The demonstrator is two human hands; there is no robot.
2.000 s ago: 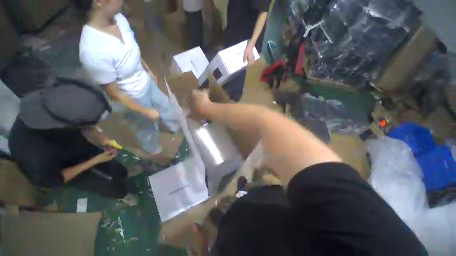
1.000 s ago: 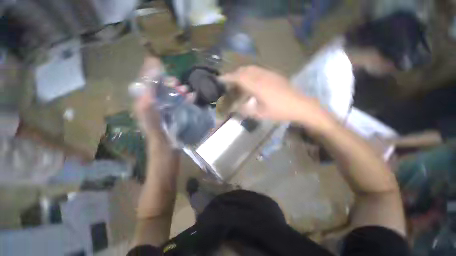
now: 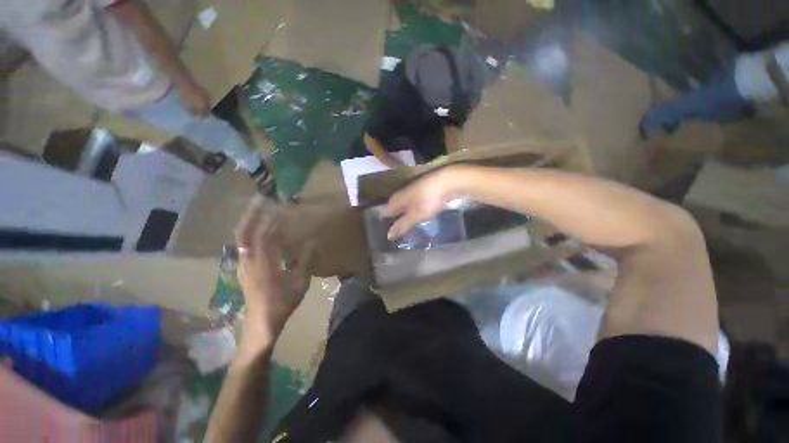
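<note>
An open brown corrugated carton [image 3: 389, 275] lies in front of me, its long opening facing up and a brown flap [image 3: 333, 232] folded out at its left end. Inside are a grey-white unit [image 3: 476, 251] and a shiny clear-and-dark piece [image 3: 432, 232], perhaps in plastic film. My right hand [image 3: 424, 203] reaches into the left part of the carton over the shiny piece; its fingertips are partly hidden. My left hand [image 3: 275, 264] is blurred at the flap's outer edge, fingers apart, with nothing seen in it.
A person in a grey cap [image 3: 431, 73] crouches beyond the carton by a white panel [image 3: 353, 177]. Another person's legs [image 3: 203, 134] stand left, a third at upper right. White printed cartons [image 3: 60, 203] lie left, a blue crate [image 3: 86, 350] lower left, clear film [image 3: 554, 333] lower right.
The view has turned. The clear plastic-wrapped thing that was in my left hand is no longer there. My right hand has moved into the carton; my left hand is at the flap.
</note>
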